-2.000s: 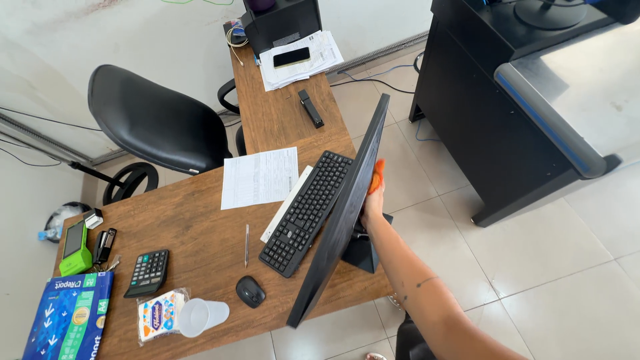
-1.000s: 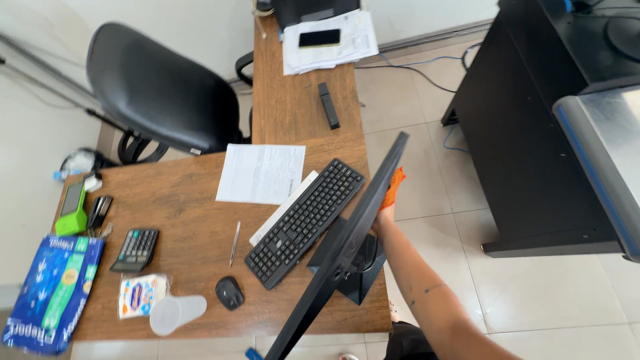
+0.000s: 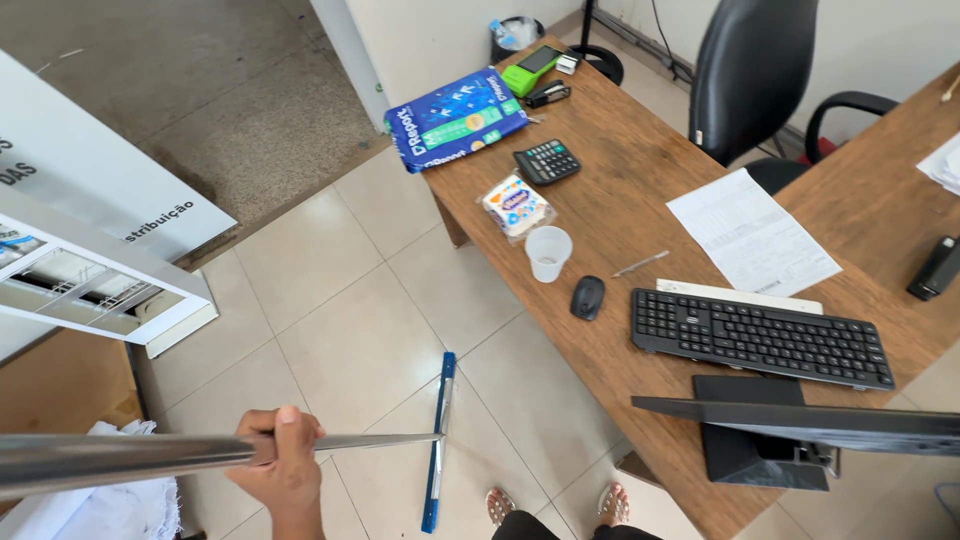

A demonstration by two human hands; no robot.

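Observation:
My left hand [image 3: 281, 461] is closed around the metal pole [image 3: 360, 442] of a floor squeegee, at the lower left. The squeegee's long blue head [image 3: 438, 450] lies on the tiled floor in front of my feet. From my hand, the pole runs right to the head's middle and left out of the frame. My right hand is out of view. To the right is the wooden desk [image 3: 622, 202], with a black keyboard [image 3: 761, 337], a mouse [image 3: 587, 298], a plastic cup [image 3: 548, 253] and a monitor [image 3: 810, 424] seen from above.
A blue paper pack [image 3: 457, 120] overhangs the desk's far left corner, near a calculator [image 3: 548, 161] and a green card terminal [image 3: 531, 71]. White cloth [image 3: 142, 495] is bunched at lower left. A white-framed cabinet [image 3: 97, 277] stands left; a black chair [image 3: 750, 75] stands behind the desk.
The view has swung strongly left. My right hand, earlier holding something orange behind the monitor, has left the view. My left hand now shows, gripping the squeegee pole.

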